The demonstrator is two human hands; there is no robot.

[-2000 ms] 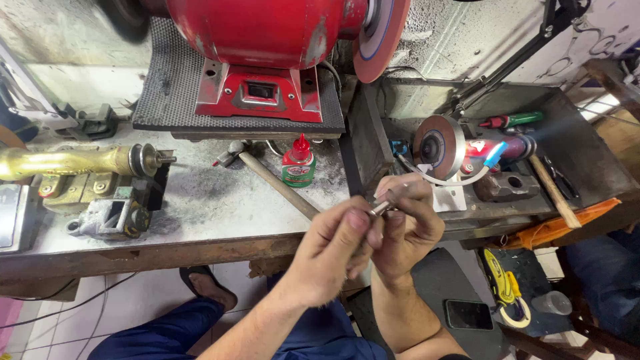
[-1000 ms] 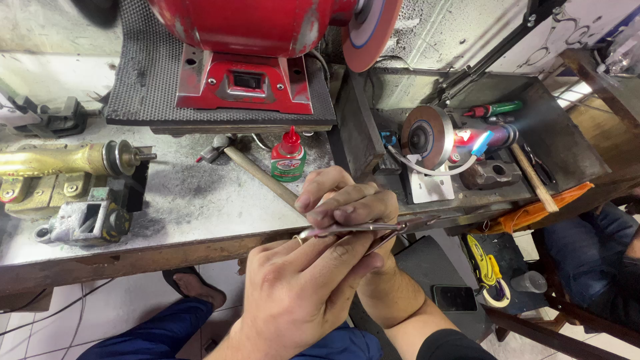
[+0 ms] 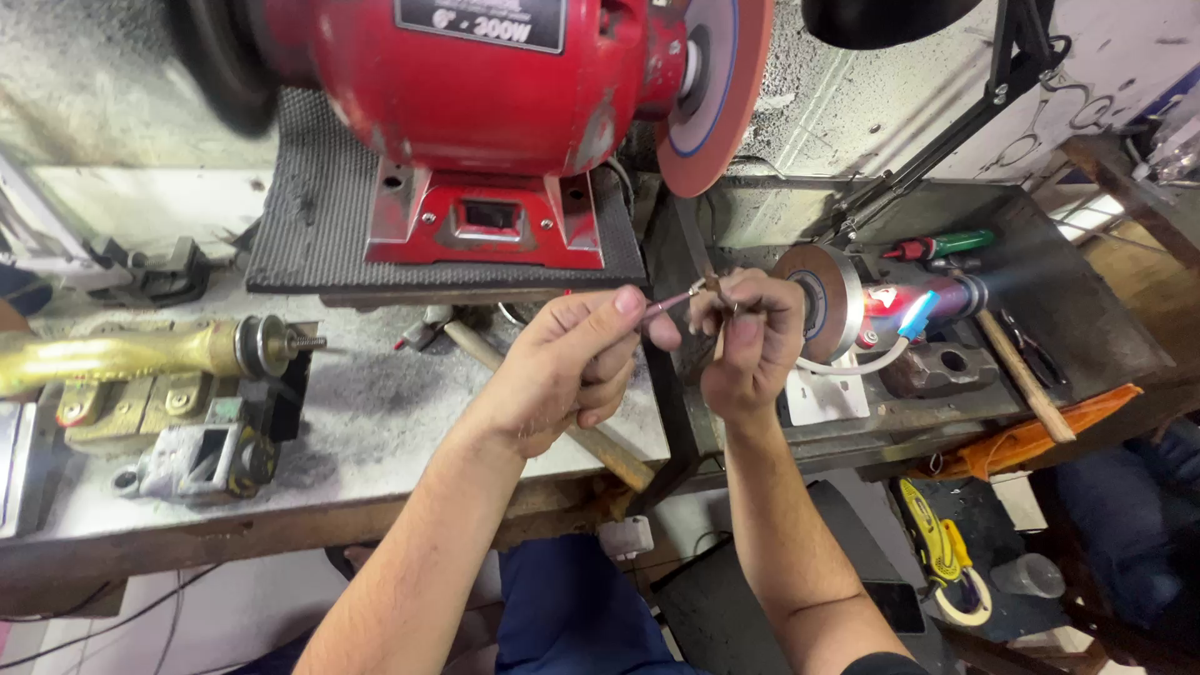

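Note:
My left hand [image 3: 581, 361] grips a slim metal piece [image 3: 673, 302] between thumb and fingers, its far end pointing to my right hand. My right hand [image 3: 755, 337] pinches a small brownish metal part [image 3: 714, 286] whose exact kind I cannot tell; fingers hide much of it. The slim piece's tip lies at or very near this part; contact is unclear. Both hands are raised over the bench's front, below a red bench grinder [image 3: 469, 84] with a reddish wheel [image 3: 717, 94]. A hammer with a wooden handle [image 3: 609, 457] lies behind my left hand.
A brass-coloured spindle machine [image 3: 122, 349] stands at left, a grey metal block [image 3: 202, 459] before it. At right, a metal tray [image 3: 1087, 319] holds a smaller grinder with a brown wheel [image 3: 820, 300], a hammer's wooden handle [image 3: 1027, 375] and pliers [image 3: 1031, 347]. An orange cloth [image 3: 1031, 441] hangs at its edge.
My hands were close together one second ago and now stand apart, one piece in each. My left hand has turned over. The red-capped bottle seen earlier is now almost wholly hidden behind it.

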